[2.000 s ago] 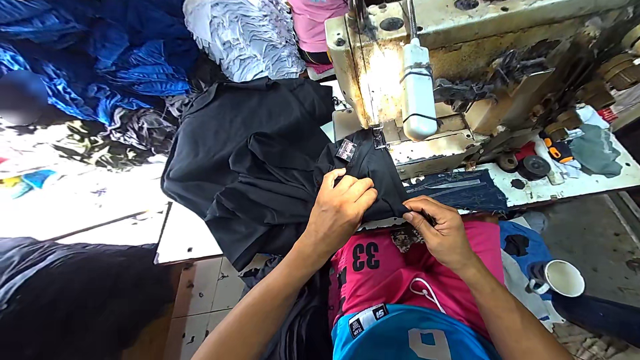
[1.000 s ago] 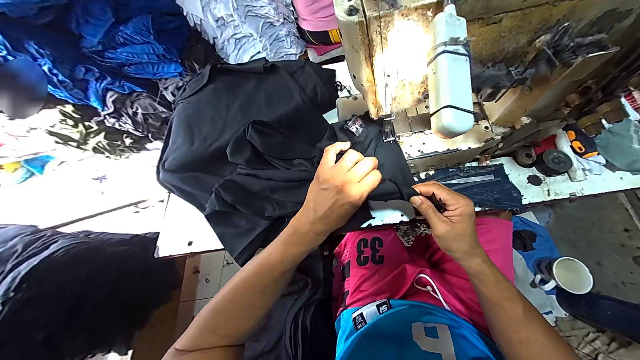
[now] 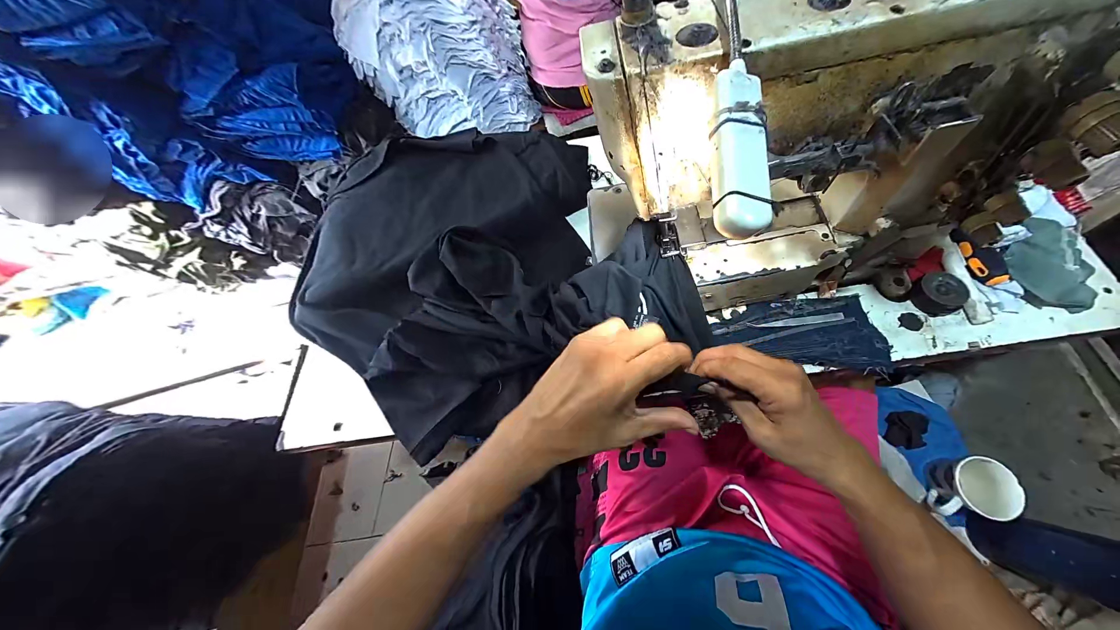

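Observation:
Black fabric (image 3: 437,201) is spread over the left part of the sewing machine table and bunches toward my hands. One end of it reaches the presser foot (image 3: 668,238) of the sewing machine (image 3: 761,254). At the table's front edge my left hand (image 3: 604,385) lies at the fabric's near edge, thumb apart below; whether its fingertips pinch the cloth is hidden. Close beside it, my right hand (image 3: 770,402) pinches the fabric edge between thumb and fingers. Both hands are above my lap, with the pink shorts (image 3: 656,507) below.
A white lamp (image 3: 740,149) hangs beside the needle area. Dark denim strips (image 3: 805,332), a black tape roll (image 3: 940,293) and an orange-and-black tool (image 3: 982,259) lie on the right. A white mug (image 3: 989,488) stands lower right. Blue fabric (image 3: 227,96) and grey-white fabric (image 3: 437,70) are piled behind.
My left hand has moved right and toward me, from on top of the black fabric to beside my right hand. The small printed patch near the presser foot no longer shows there.

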